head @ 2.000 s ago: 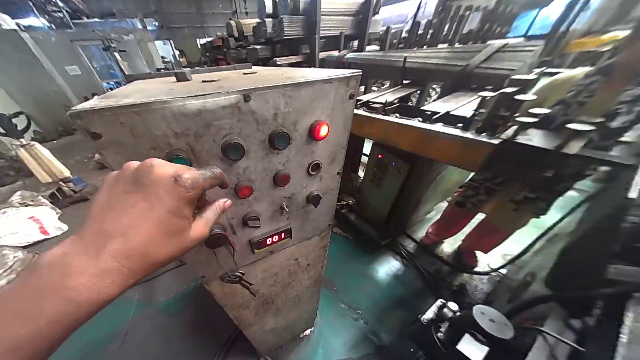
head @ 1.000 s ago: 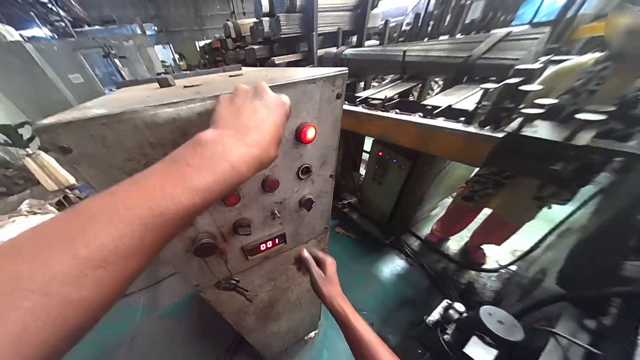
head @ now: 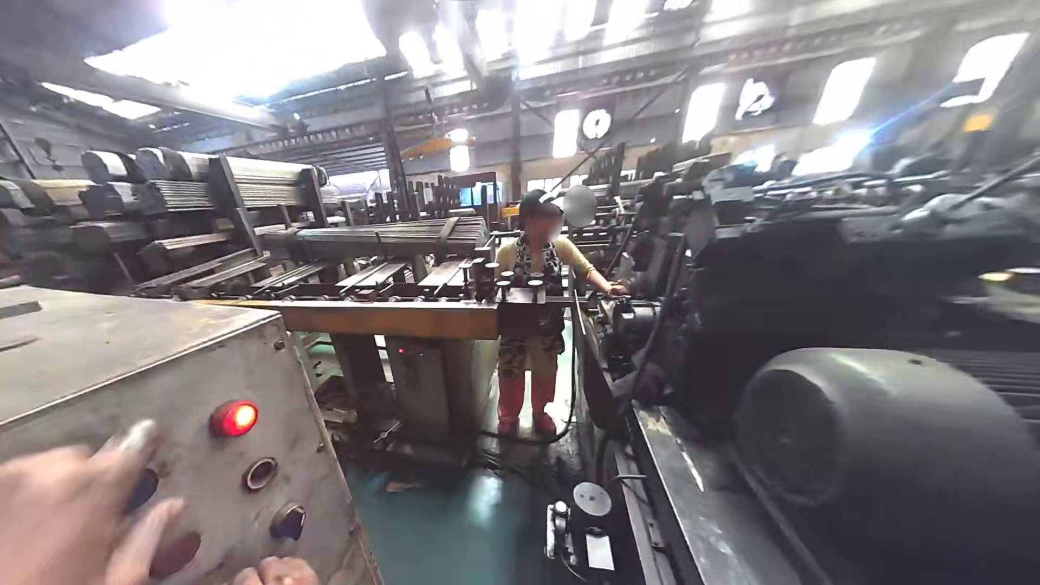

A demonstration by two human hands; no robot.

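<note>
My left hand [head: 77, 508], blurred, is at the lower left over the face of a metal control cabinet [head: 268, 366], its fingers spread around a dark push button [head: 142, 489]. Whether it presses the button I cannot tell. Below it a dark red button [head: 175, 554] shows beside the fingers. Of my right hand [head: 278, 572] only the knuckles show at the bottom edge, close to the panel's lower part; its fingertips are hidden. On the panel a red indicator lamp [head: 235, 418] glows, above a round ringed button [head: 261, 473] and a black rotary selector switch [head: 288, 522].
A person [head: 536, 260] stands beyond a roller conveyor [head: 390, 317], one hand on the machine at right. Bundled metal bars [head: 203, 195] fill racks at back left. A large electric motor [head: 861, 431] stands at right. Cables and a small pump-like unit [head: 591, 520] sit on the green floor.
The view has swung up and to the right, bringing the person and the motor into sight. My left hand has moved down the panel from beside the lit lamp.
</note>
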